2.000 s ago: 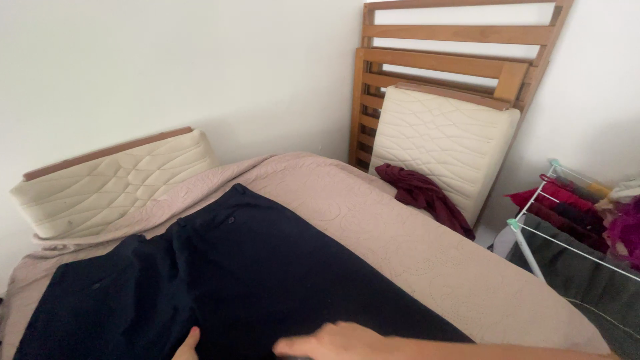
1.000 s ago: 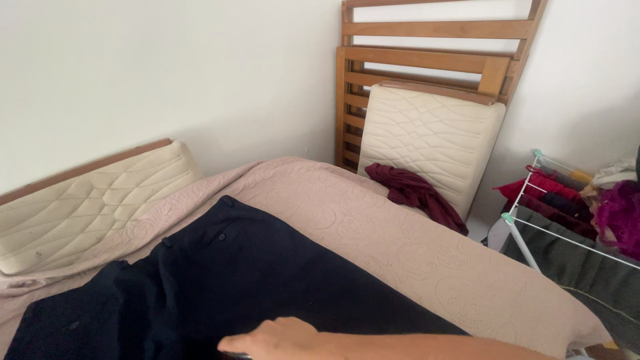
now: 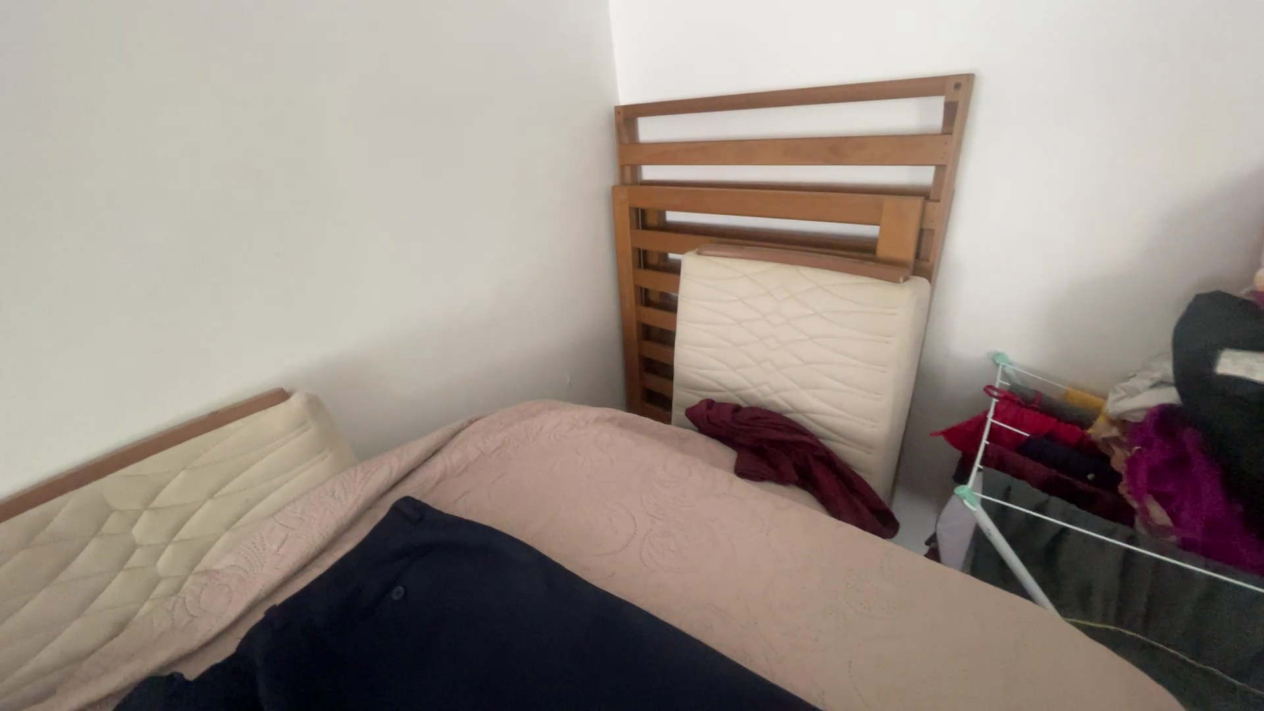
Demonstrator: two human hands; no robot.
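Neither my left hand nor my right hand shows at this moment. Dark navy trousers (image 3: pixel 474 622) lie spread over a pink quilted bedspread (image 3: pixel 632 494), with a small button near the waistband; their lower part runs out of the bottom of the view. A crumpled maroon cloth (image 3: pixel 790 459) rests at the far right edge of the bed, against a cream quilted cushion (image 3: pixel 795 341).
Wooden slatted frames (image 3: pixel 780 202) lean in the corner behind the cushion. Another cream quilted cushion (image 3: pixel 148 523) stands by the left wall. At the right, a white drying rack (image 3: pixel 1017 563) carries red, purple and dark clothes (image 3: pixel 1185 484).
Both hands were over the trousers two seconds ago and only one a second ago; now neither is in view. The view has shifted, showing more of the wall and the clothes at right.
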